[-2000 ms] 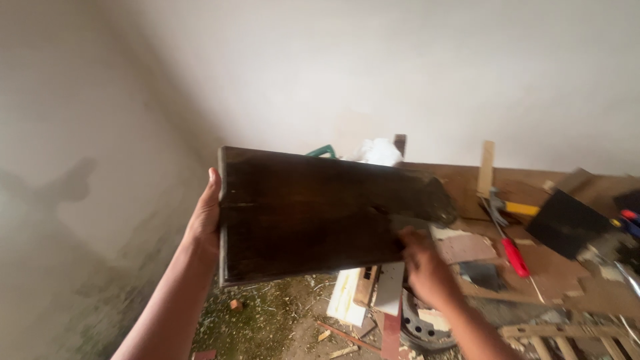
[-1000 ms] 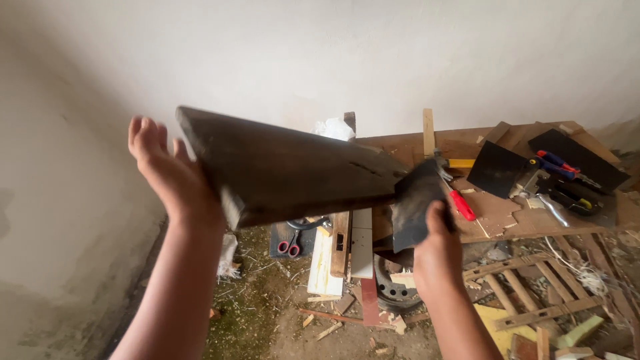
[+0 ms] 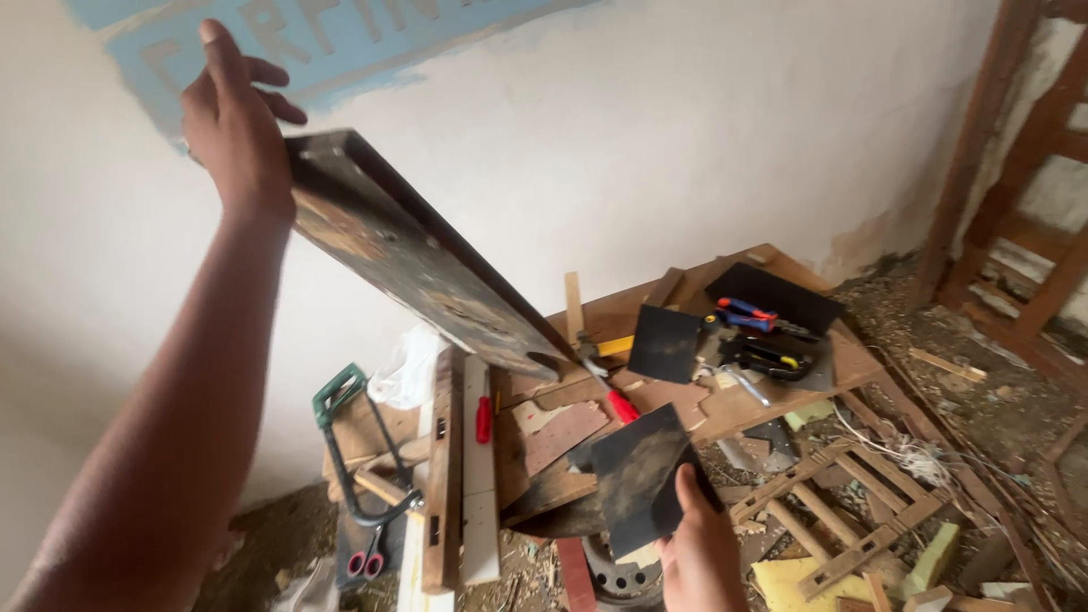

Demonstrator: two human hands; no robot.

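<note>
My left hand (image 3: 242, 127) is raised at the upper left against the end of a dark wooden board (image 3: 425, 272), thumb and fingertips pointing up. The board slants down to the right, its far end over the worktable, its worn face with pale brown patches turned toward the lower left. At the lower right my right hand (image 3: 701, 544) grips a black sheet of sandpaper (image 3: 646, 480) with brownish dust on it, apart from the board.
The wooden worktable (image 3: 790, 374) bears a red-handled screwdriver (image 3: 620, 404), a black sheet (image 3: 665, 344), pliers (image 3: 748, 314) and a hammer (image 3: 591, 353). Left are a green hacksaw (image 3: 340, 399) and scissors (image 3: 365, 563). A slatted wooden frame (image 3: 850, 518) lies lower right.
The board has gone from nearly level to a steep slant, its left end raised by my left hand. My right hand has moved away from the board with the sandpaper. The view has swung right.
</note>
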